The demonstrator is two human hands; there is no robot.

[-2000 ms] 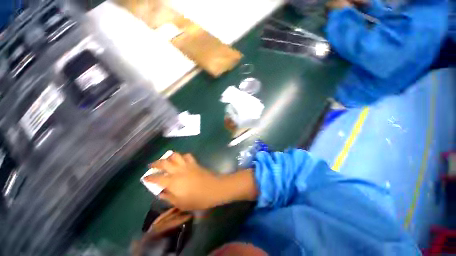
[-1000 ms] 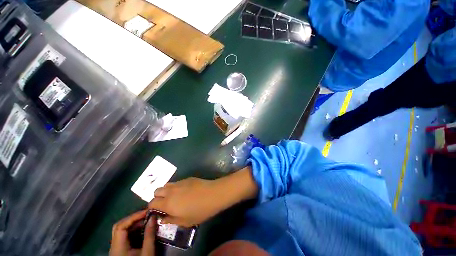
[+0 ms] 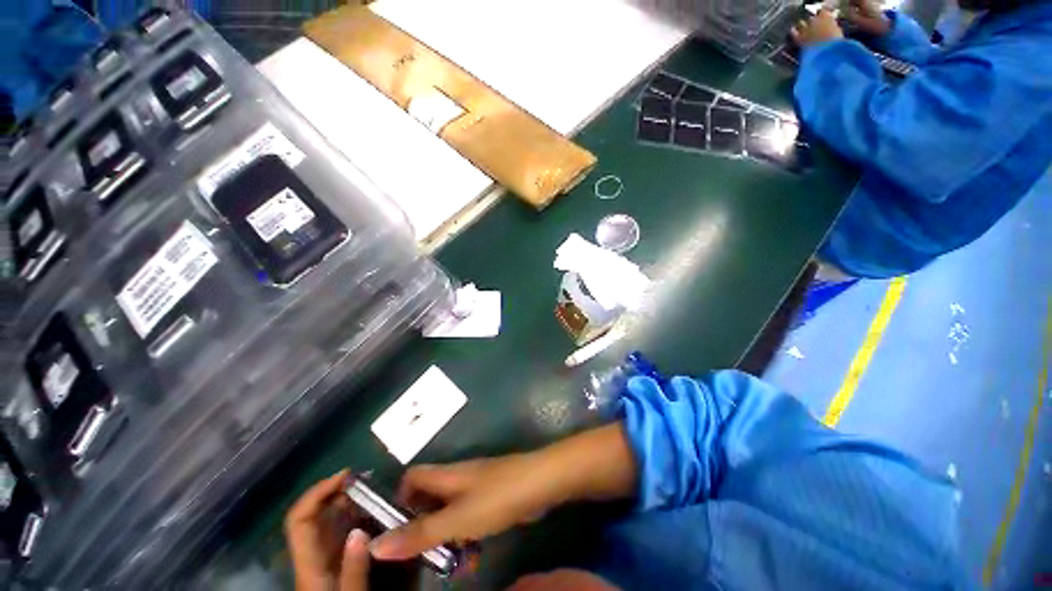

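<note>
A phone [image 3: 398, 522] is held on edge between my two hands at the bottom of the view, its narrow silver side facing up. My left hand [image 3: 323, 537] grips its left end, partly cut off by the lower edge. My right hand [image 3: 473, 506] comes from the right in a blue sleeve, with fingers on the phone's near side and right part. A flat white card [image 3: 419, 416] with a small dark mark lies on the green bench just beyond the phone.
Stacked clear trays [image 3: 173, 329] with phones fill the left. A wipe container [image 3: 583, 303], white stick [image 3: 596, 345], clear disc [image 3: 617, 233], thin ring [image 3: 608, 187], film sheet [image 3: 721, 121], crumpled white piece [image 3: 467, 312] and brown cardboard strip [image 3: 508, 139] lie beyond. Another person in blue sits at upper right.
The view has shifted, so bench items sit further right. The phone, which showed its label face a second ago, is now tilted on edge. The white card, under my right hand earlier, lies uncovered.
</note>
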